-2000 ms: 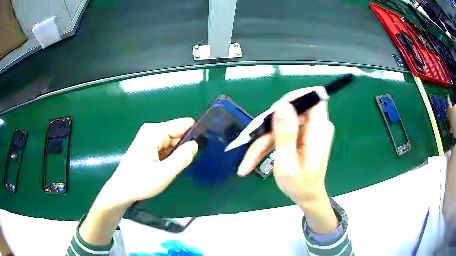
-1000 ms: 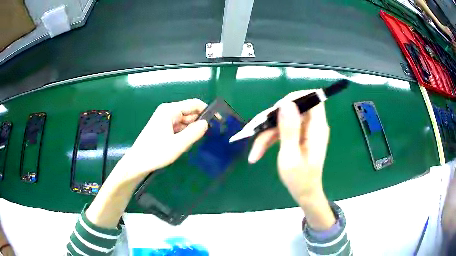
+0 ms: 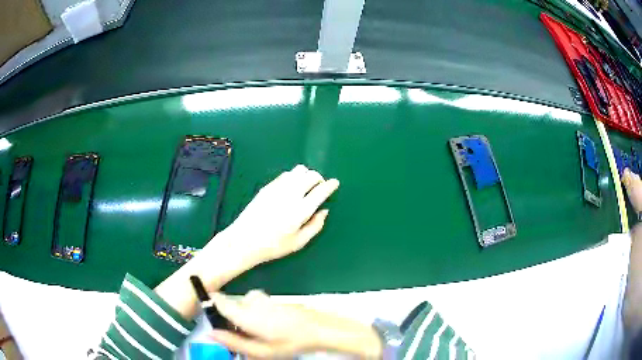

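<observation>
My left hand (image 3: 285, 211) is over the green belt, fingers spread and nothing visible in it. My right hand (image 3: 274, 327) is low near the bottom edge, shut on a black-ended pointed tool (image 3: 204, 299); the tip is hidden. A dark phone middle frame (image 3: 192, 188) lies just left of my left hand, its lower end close to my forearm. A phone frame with blue film (image 3: 483, 172) on its upper part lies right of my left hand. Bright blue film scraps (image 3: 210, 351) show below my right hand.
Two more dark frames (image 3: 73, 190) lie at the left, and a small blue-film frame (image 3: 590, 169) at the far right. A grey post (image 3: 341, 31) stands behind the belt. A red tray (image 3: 598, 77) and another person's hand (image 3: 633, 188) are at the right.
The frame held in my left hand is out of it. My right hand has moved down and left with the tool. Frames on the belt have shifted left; another blue-film frame shows far right.
</observation>
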